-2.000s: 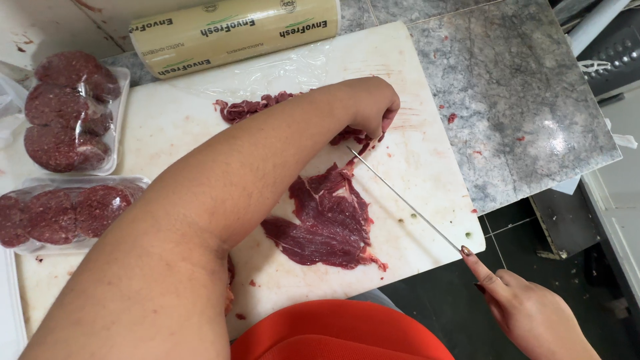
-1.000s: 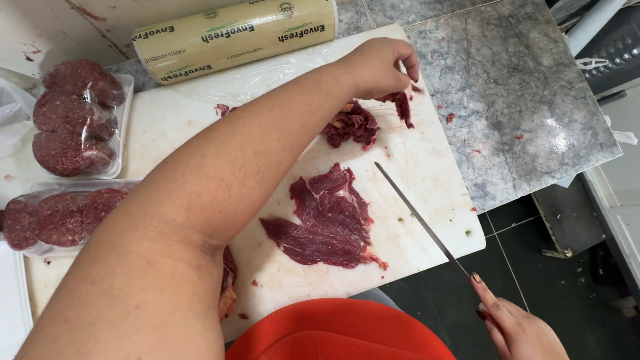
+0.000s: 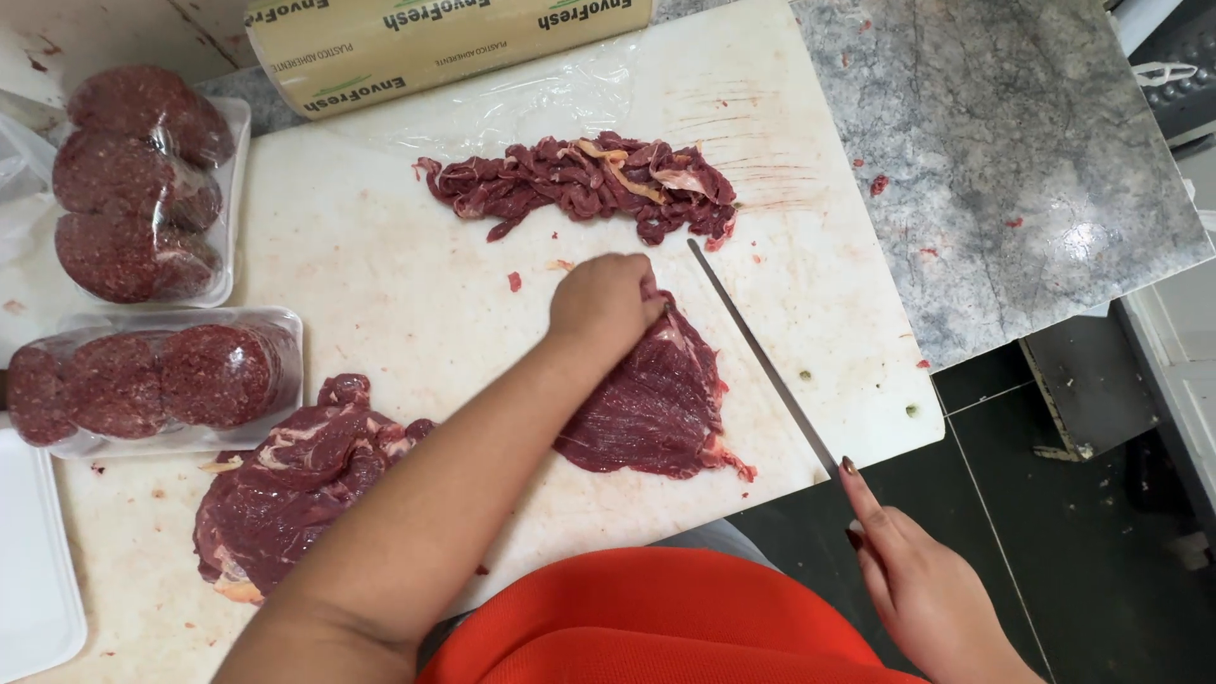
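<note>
My left hand (image 3: pixel 608 302) grips the top edge of a flat piece of raw red meat (image 3: pixel 646 399) on the white cutting board (image 3: pixel 399 285). A long thin knife (image 3: pixel 760 351) is in my right hand (image 3: pixel 893 560), its blade slanting over the board to the right of that piece, with the tip near the strips. The handle is mostly hidden by my fingers. Above, a row of cut meat strips (image 3: pixel 570 185) lies across the board. A larger piece of raw meat (image 3: pixel 294 475) rests at the lower left, partly behind my left forearm.
Two wrapped trays of ground meat, an upper one (image 3: pixel 142 190) and a lower one (image 3: pixel 142 385), stand at the left. A roll of plastic film (image 3: pixel 446 43) lies at the back, beside a white tray (image 3: pixel 33 551) at lower left and a grey stone counter (image 3: pixel 1007 171) at right.
My left hand has come back from the upper right, where it held a strip of meat, to the flat piece. The strip is no longer in it. The knife remains in my right hand.
</note>
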